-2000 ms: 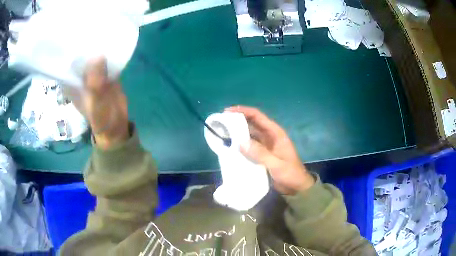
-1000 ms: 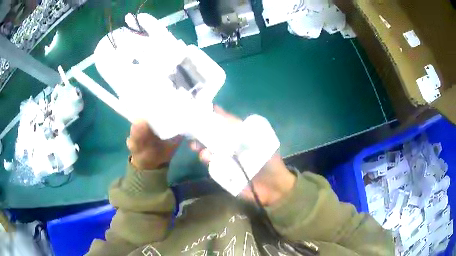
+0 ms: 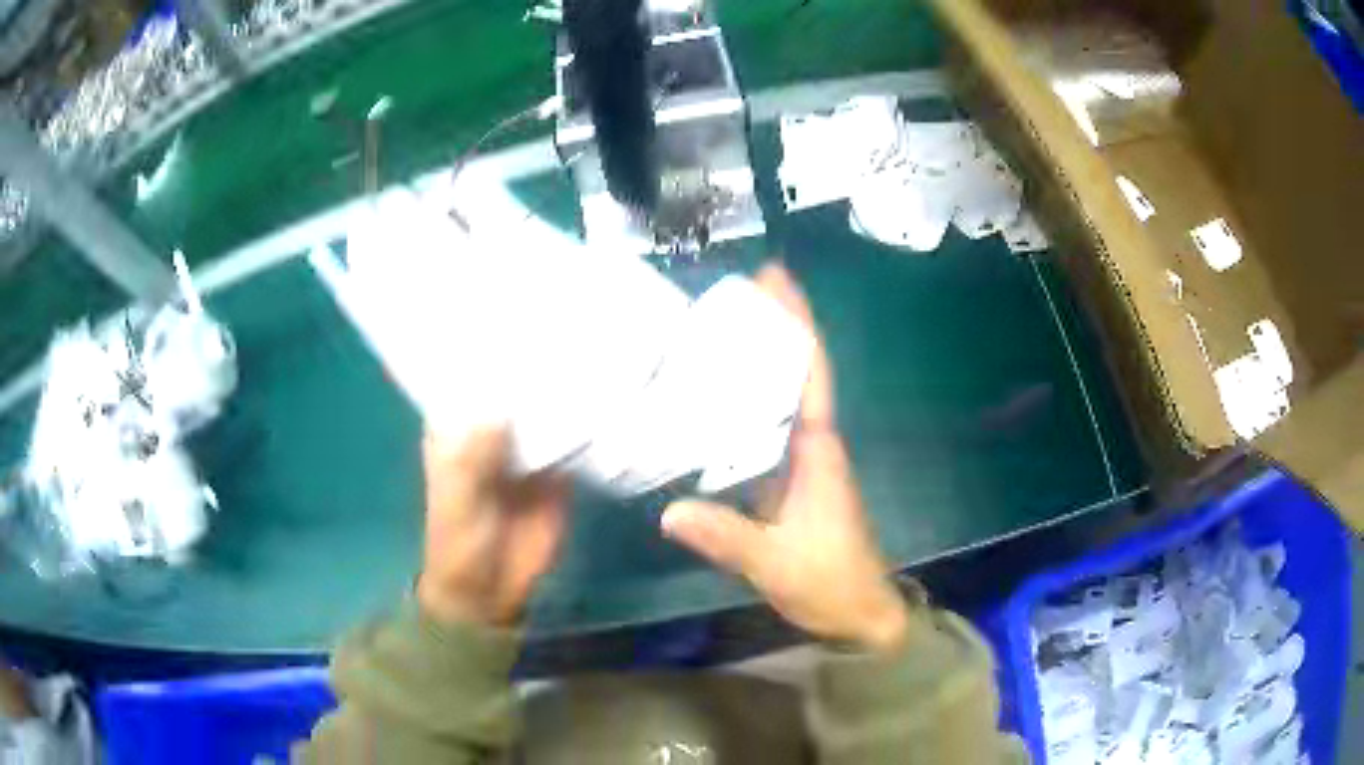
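A white camera unit (image 3: 494,299), overexposed and blurred, is held over the green bench in front of me, its stick antenna at its left side. My left hand (image 3: 491,526) grips its lower edge. My right hand (image 3: 800,516) holds the white mounting bracket (image 3: 741,374) against the unit's right end, thumb below and fingers along its right side. The contact between bracket and unit is too bright to make out. The black electric screwdriver (image 3: 610,105) hangs above the screw feeder (image 3: 696,202) behind the unit.
White plates (image 3: 913,180) lie beside the feeder. An open carton (image 3: 1182,224) stands at the right rear. A blue bin (image 3: 1025,635) full of white parts is at lower right, another blue bin (image 3: 225,717) at lower left. White units (image 3: 127,434) with clear film lie at left.
The camera unit came down from upper left and met the bracket. The bracket, earlier lower and nearer my body, is now raised at the unit's right end. The view has shifted.
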